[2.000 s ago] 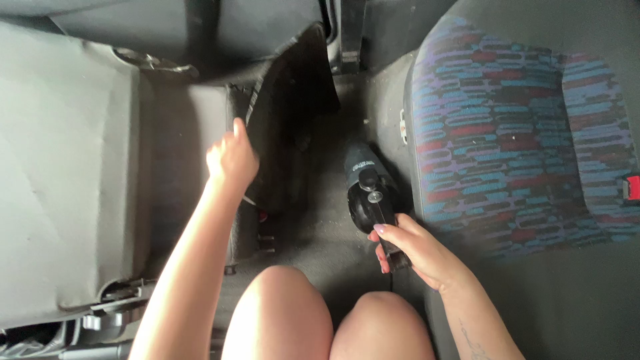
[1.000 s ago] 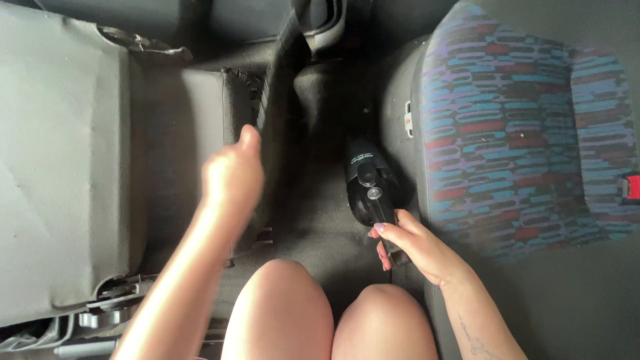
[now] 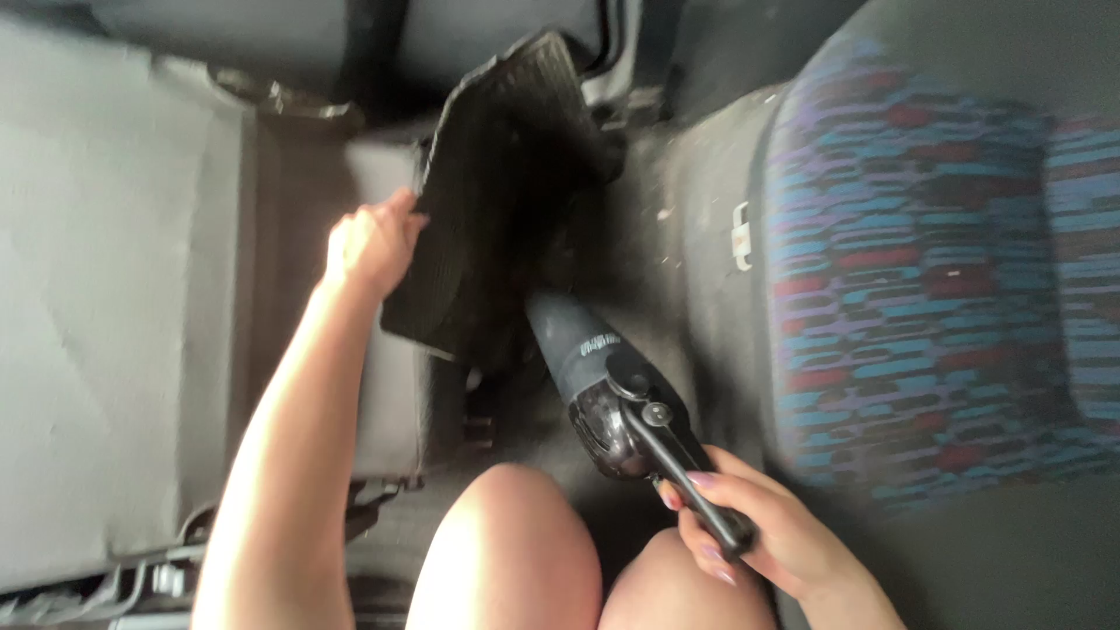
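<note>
A black car floor mat is lifted and tilted in the footwell, its left edge pinched in my left hand. My right hand is closed around the handle of a black handheld vacuum cleaner. The vacuum's nozzle points up and left, close to the mat's lower right side; whether its tip touches the floor or the mat is hidden in shadow. Light specks lie on the dark carpet to the right of the mat.
A seat with blue, red and purple patterned fabric stands on the right, a small metal loop beside its base. On the left is a grey seat back. Door trim runs along the top, and my knees are at the bottom.
The vacuum's nozzle has swung to the left, toward the mat. The mat, nearly edge-on one second ago, now shows its broad face.
</note>
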